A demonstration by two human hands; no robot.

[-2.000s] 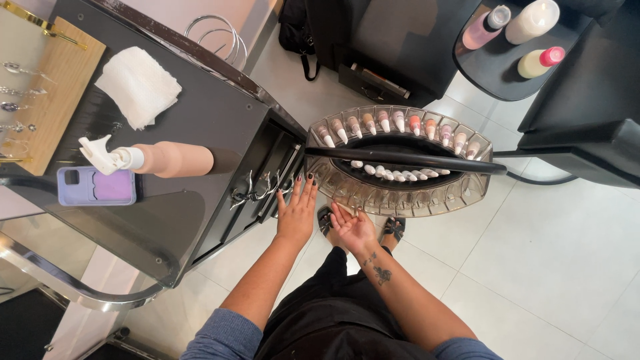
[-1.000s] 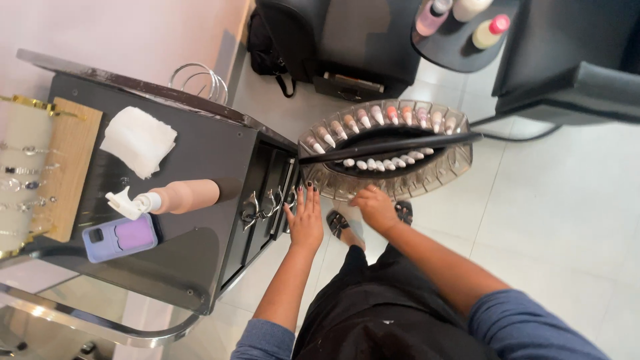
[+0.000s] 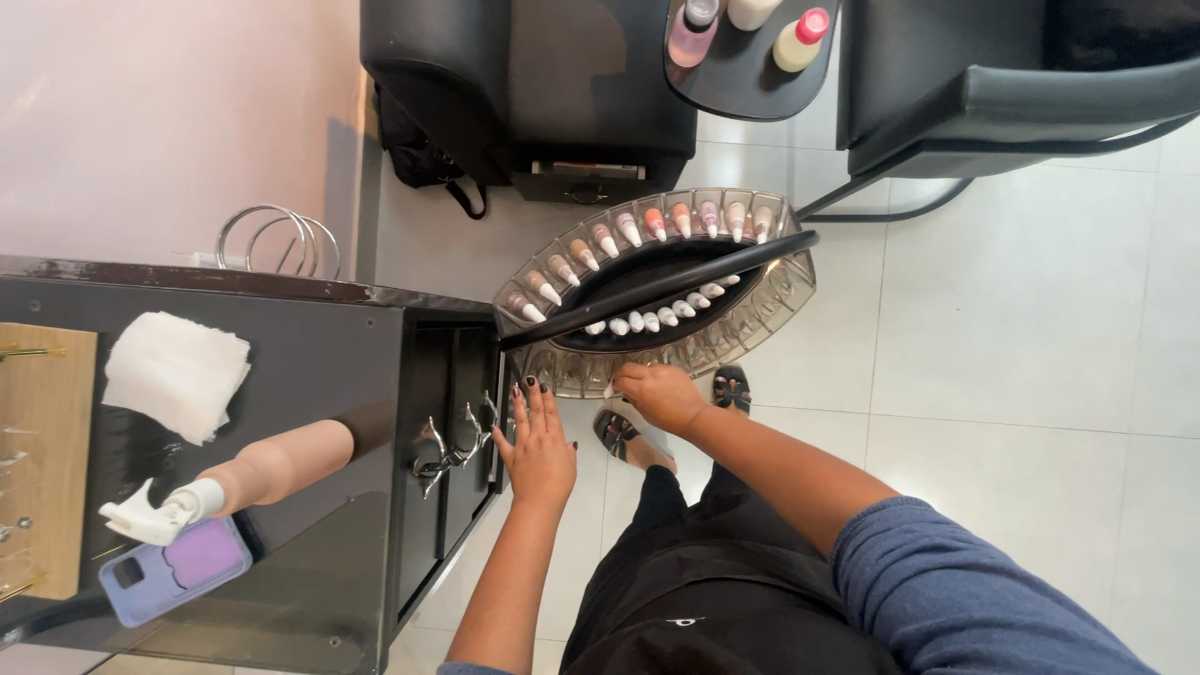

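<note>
An oval rack of smoky clear plastic (image 3: 797, 272) with a black bar across it stands before me. Small bottles with white pointed caps (image 3: 654, 225) line its far side, and several white-capped ones (image 3: 667, 316) sit along the inner near side. My left hand (image 3: 539, 450) has its fingers spread at the rack's lower left edge, beside the black drawer unit, and seems to hold nothing. My right hand (image 3: 659, 396) is at the rack's near edge with fingers curled around something small and whitish, too small to name.
On the cabinet top at left lie white wipes (image 3: 176, 375), a pink pump bottle (image 3: 281, 464), a phone in a lilac case (image 3: 173, 570) and a wooden board (image 3: 52, 459). Drawer handles (image 3: 450, 457) stick out. Black armchairs (image 3: 600, 84) and a small table with bottles (image 3: 750, 94) stand beyond.
My right hand has turned from palm up with open fingers to palm down with curled fingers at the rack's near edge. My left hand stays beside the rack.
</note>
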